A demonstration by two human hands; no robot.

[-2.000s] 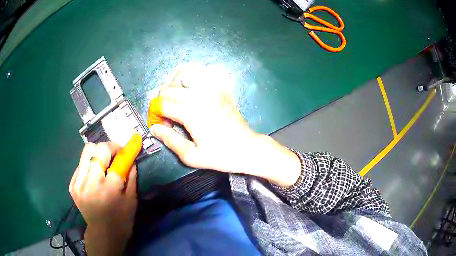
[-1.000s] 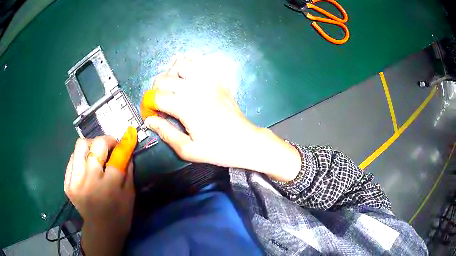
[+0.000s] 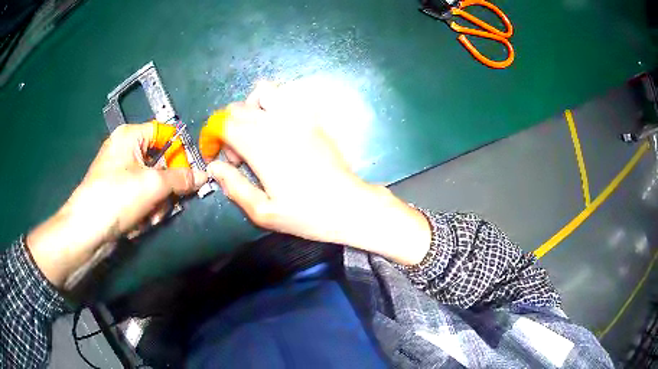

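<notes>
The silver-grey metal fixture [image 3: 160, 95] lies on the green bench, its window end pointing away from me. My left hand [image 3: 137, 173], with orange finger cots, covers most of its slotted half. A thin dark cable [image 3: 167, 146] shows between its fingers, with a small reddish tip. My right hand [image 3: 288, 162], with an orange cot on one finger, is at the fixture's right edge. Its thumb tip almost meets the left thumb. Glare and the fingers hide whether it pinches anything.
Orange-handled scissors [image 3: 485, 32] lie at the far edge of view on the green bench top [image 3: 426, 115]. Many black strands [image 3: 288, 252] run along the near bench edge by my lap. A grey floor with yellow lines [image 3: 577, 220] is at the right.
My left hand has moved up and over the fixture from its near end, its forearm now coming from the left. The dark cable now shows between its fingers. My right hand has hardly moved.
</notes>
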